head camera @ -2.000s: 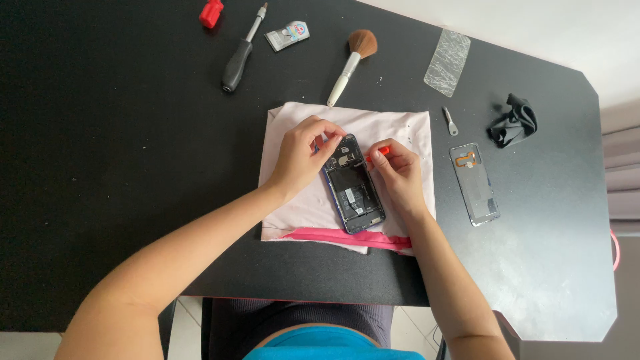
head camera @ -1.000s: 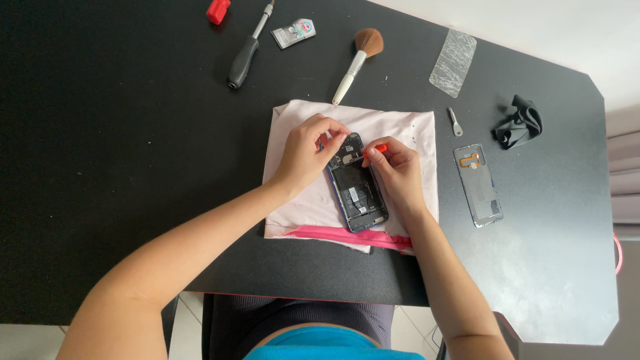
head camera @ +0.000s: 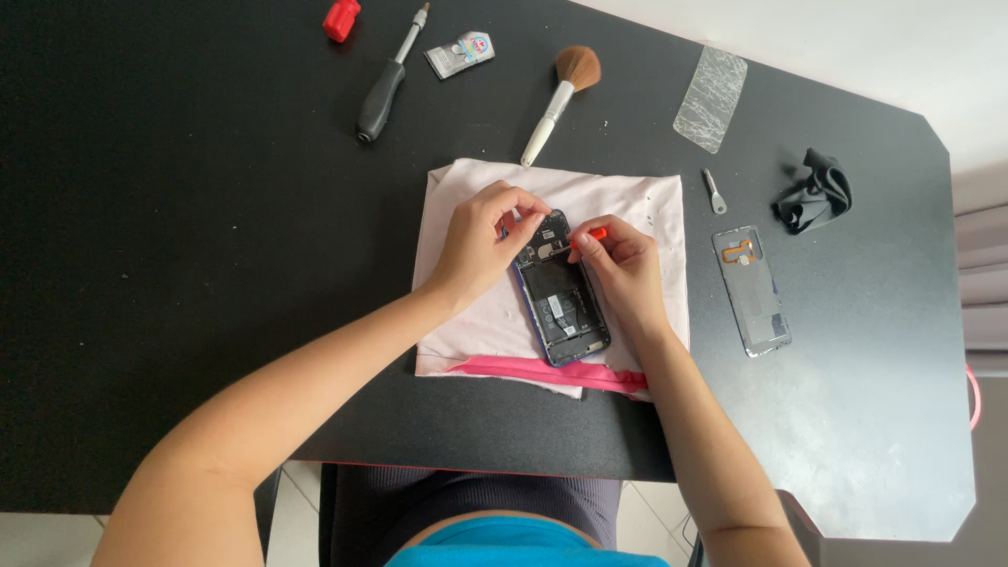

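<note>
An opened smartphone [head camera: 563, 295], its inside parts and battery showing, lies slightly tilted on a folded pale pink cloth [head camera: 480, 339]. At the phone's upper left edge is my left hand [head camera: 492, 232], thumb and fingertips touching or just over its top; whether they pinch a small part cannot be seen. My right hand [head camera: 622, 264] holds a small red-handled tool [head camera: 598, 234] between thumb and fingers, its thin tip over the upper part of the phone. The phone's detached back cover [head camera: 752, 291], with an orange flex cable, lies on the black table to the right.
Beyond the cloth lie a makeup brush [head camera: 551, 118], a black-handled screwdriver [head camera: 383, 98], a small packet [head camera: 461, 55] and a red plastic piece [head camera: 341, 20]. To the right are a scratched clear sheet [head camera: 711, 98], a small metal pick-like tool [head camera: 714, 191] and a crumpled black cloth [head camera: 815, 193].
</note>
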